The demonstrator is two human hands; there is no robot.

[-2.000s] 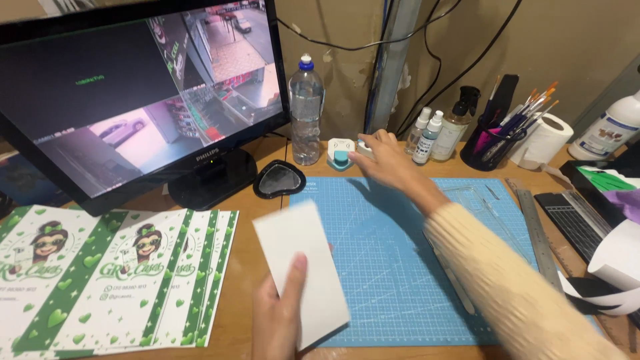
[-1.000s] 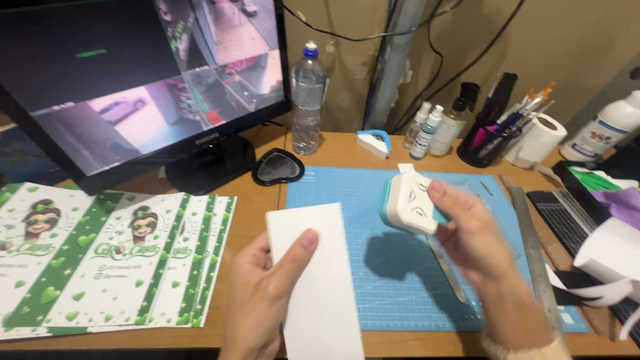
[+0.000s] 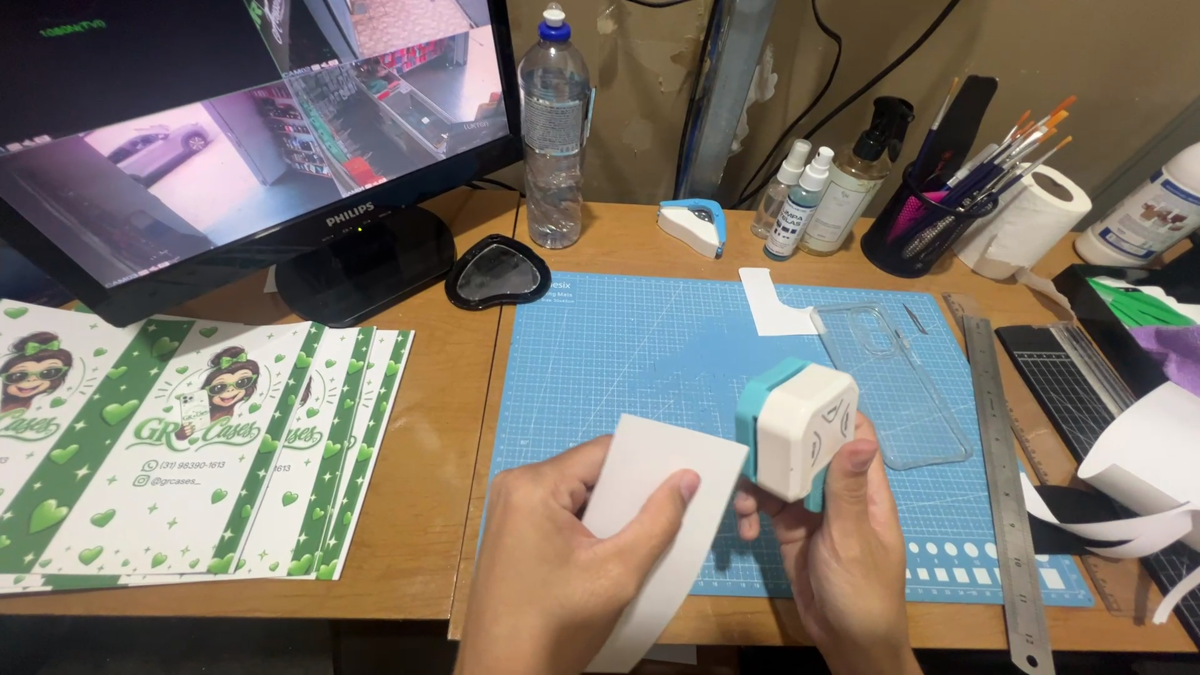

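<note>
My left hand (image 3: pixel 586 553) holds a white paper strip (image 3: pixel 656 506), thumb on its face, its top right corner close to the corner punch. In my right hand (image 3: pixel 839 539) is a white and teal corner punch (image 3: pixel 797 431), gripped between thumb and fingers. Both hands are above the blue cutting mat (image 3: pixel 600 375). Behind the punch lie a white paper offcut (image 3: pixel 773 305) and a clear phone case (image 3: pixel 895 394) on the mat. A craft knife blade (image 3: pixel 915 320) lies near the case. Whether the paper's corner is inside the punch's slot, I cannot tell.
Printed green and white sheets (image 3: pixel 202 450) are stacked at left, below a Philips monitor (image 3: pixel 394 253). A water bottle (image 3: pixel 555 141), a white and blue tape dispenser (image 3: pixel 692 227), spray bottles (image 3: pixel 797 202) and a brush holder (image 3: pixel 923 225) stand behind. A steel ruler (image 3: pixel 1008 487) lies at right.
My right hand reached to the back of the desk, then came back with the punch, which is now turned and closer to the paper. My left hand has kept the paper, now tilted to the right.
</note>
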